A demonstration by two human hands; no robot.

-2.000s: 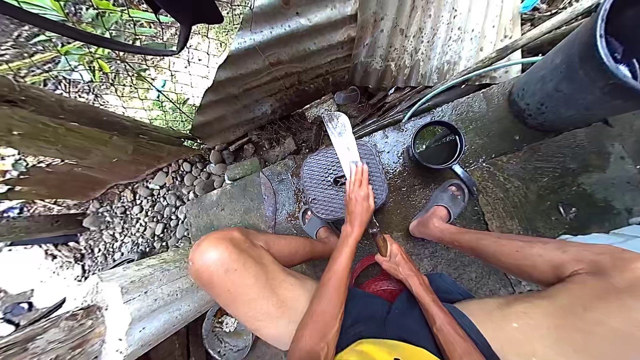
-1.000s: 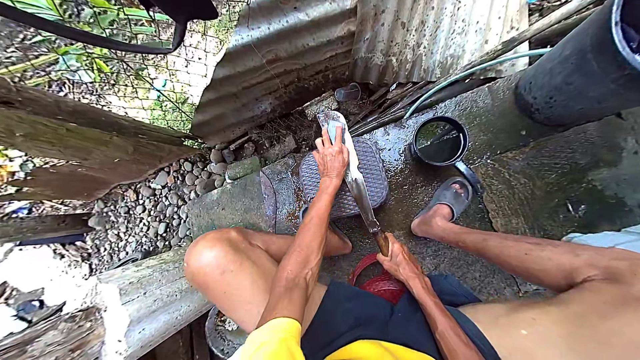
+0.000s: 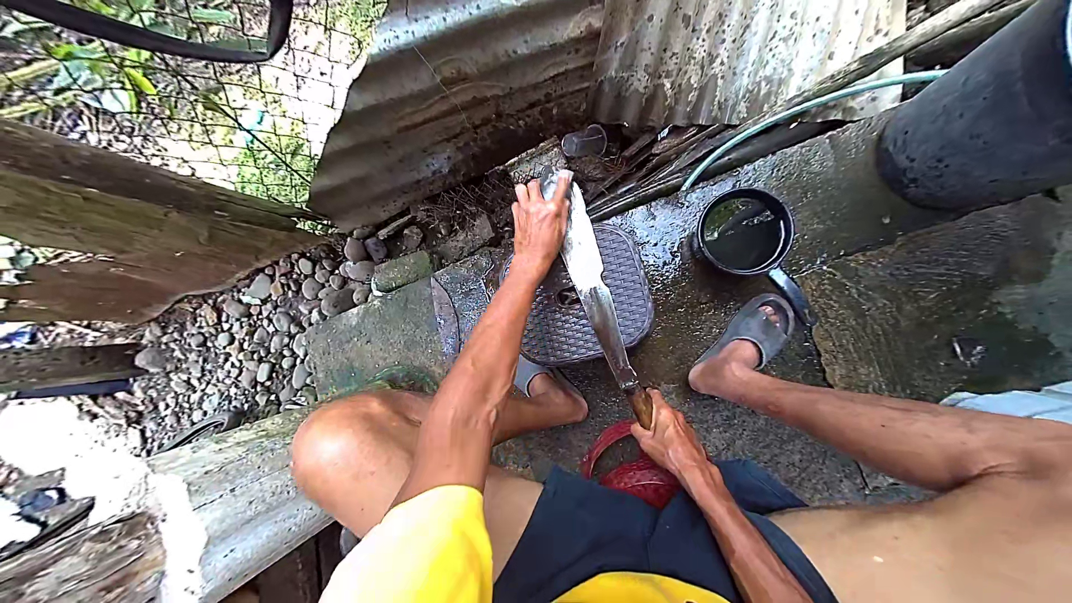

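Note:
A machete [image 3: 596,289] lies at a slant over a grey woven-pattern plastic stool [image 3: 630,293], its wide blade end pointing away from me. My right hand [image 3: 672,434] is closed around its wooden handle [image 3: 641,408] near my shorts. At the far end of the blade, my left hand [image 3: 540,219] presses its fingers on a small pale object [image 3: 553,177], partly hidden, whose kind I cannot tell. Wet whitish residue covers the wide part of the blade. To the right of the stool stands a black dipper [image 3: 745,232] with dark liquid in it.
A red object [image 3: 641,477] sits between my legs. A black bucket-like container [image 3: 976,121] stands at the far right, with a green hose [image 3: 804,113] beside it. Corrugated metal sheets [image 3: 469,92] close off the far side. A clear plastic cup [image 3: 584,142] lies beyond the stool.
My left hand has moved from the middle of the blade toward its far end. The blade has tilted further left than it was two seconds ago. My right hand stays on the handle.

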